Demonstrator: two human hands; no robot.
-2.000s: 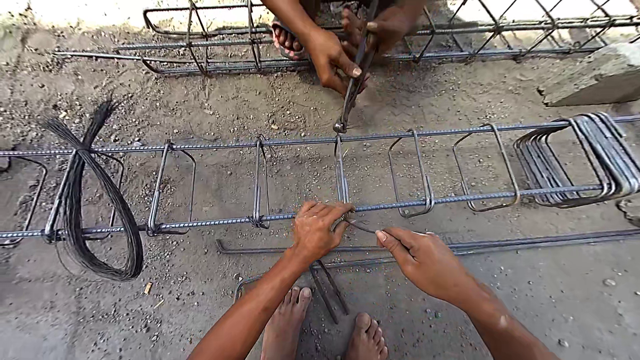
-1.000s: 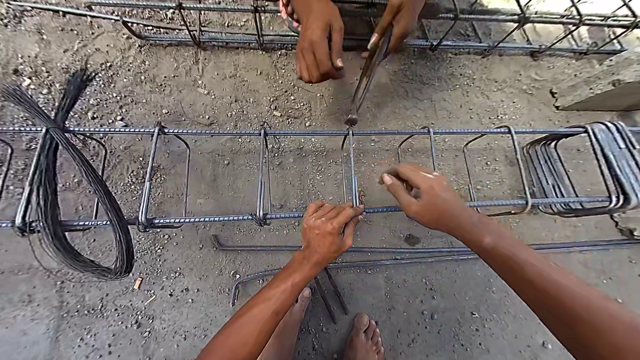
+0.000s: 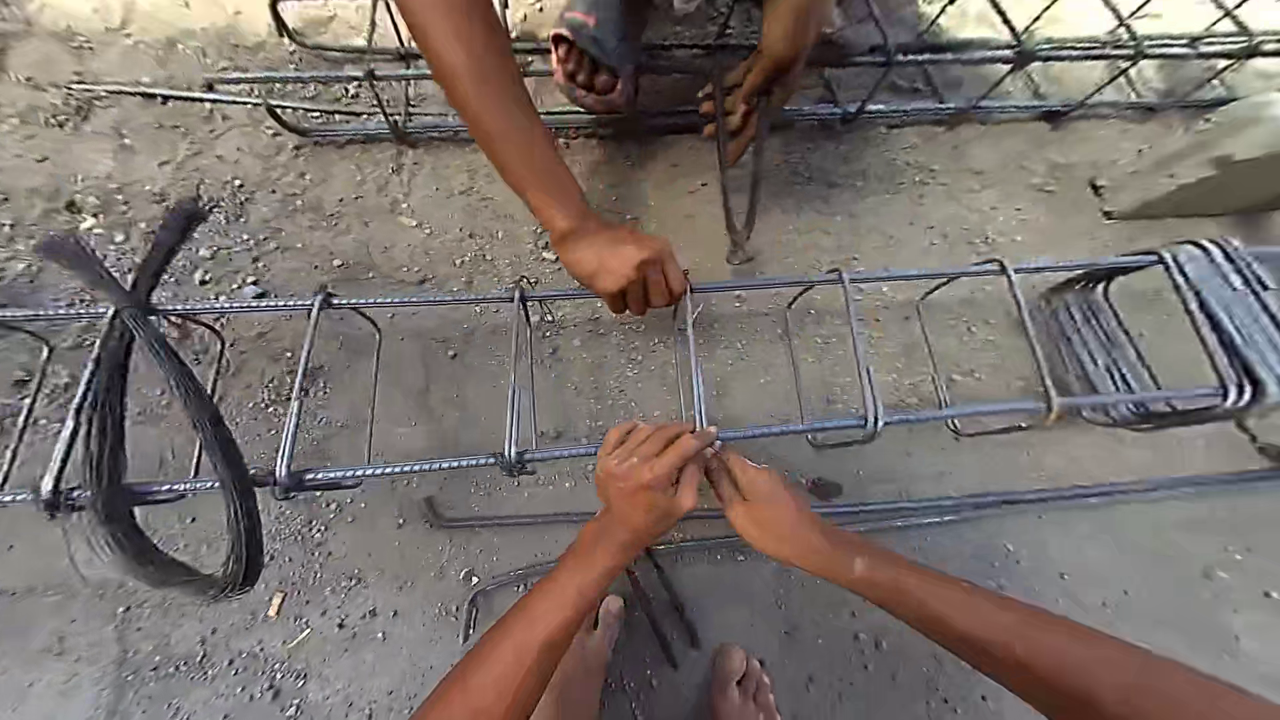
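At the joint of an upright steel stirrup and the near ribbed rebar, my left hand is closed over the metal. My right hand meets it from the right, fingertips pinched together at that joint; whether tie wire is between them cannot be seen. A co-worker's hand grips the top of the same stirrup at the far rebar. The co-worker's other hand holds steel pincers, jaws down. Two dark rods show below my left hand; whether they are a tool's handles is unclear.
A looped bundle of black tie wire hangs over the cage's left part. Stacked stirrups sit at its right end. Loose bent bars lie near my feet. Another rebar cage lies beyond, with a concrete block at right.
My right hand has come in from the right to the joint beside my left hand. The co-worker's one hand has moved down onto the far rebar; the pincers are now off it.
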